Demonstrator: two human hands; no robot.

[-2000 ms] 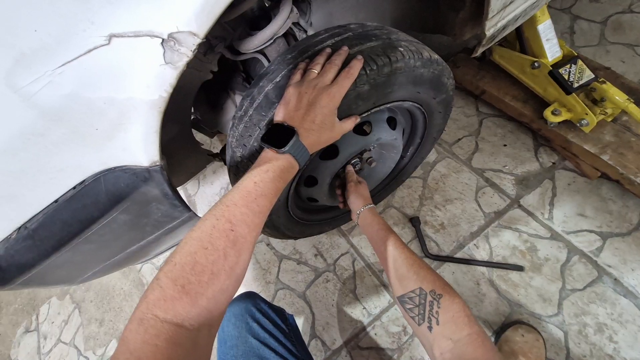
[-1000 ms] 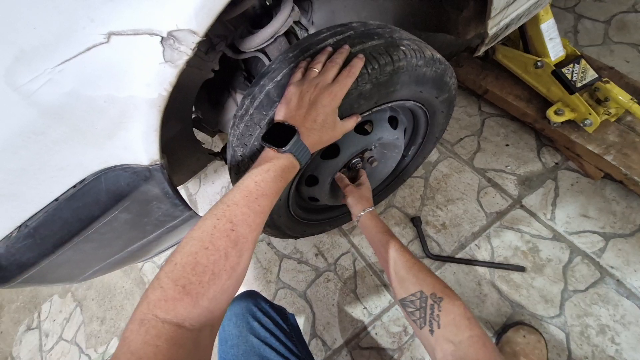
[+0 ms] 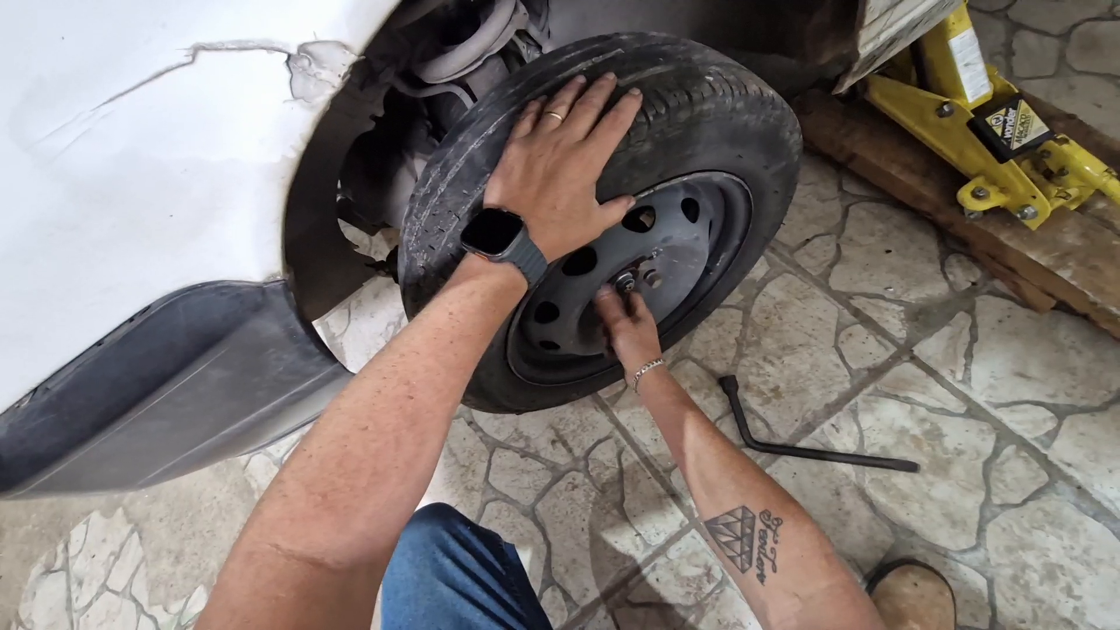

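Observation:
A black car tire [image 3: 744, 114] on a dark steel wheel rim [image 3: 682, 241] stands tilted at the wheel arch of a white car. My left hand [image 3: 564, 166], wearing a ring and a smartwatch, lies flat with spread fingers on the tread and sidewall. At the hub my right hand [image 3: 626, 324] has its fingertips at the wheel's center, just below a bolt [image 3: 625, 281]; whether they pinch something is hidden. Another bolt head [image 3: 652, 278] shows beside it.
An L-shaped lug wrench [image 3: 787, 451] lies on the stone-patterned floor [image 3: 945, 376] right of my right forearm. A yellow floor jack [image 3: 954, 131] stands at the upper right over a wooden plank [image 3: 927, 210]. The white car body [image 3: 157, 175] and its dark bumper trim [image 3: 175, 385] fill the left.
My right hand's fingers have shifted a little at the hub, and bolt heads show more plainly above them than two seconds ago. My left hand stays on the tire.

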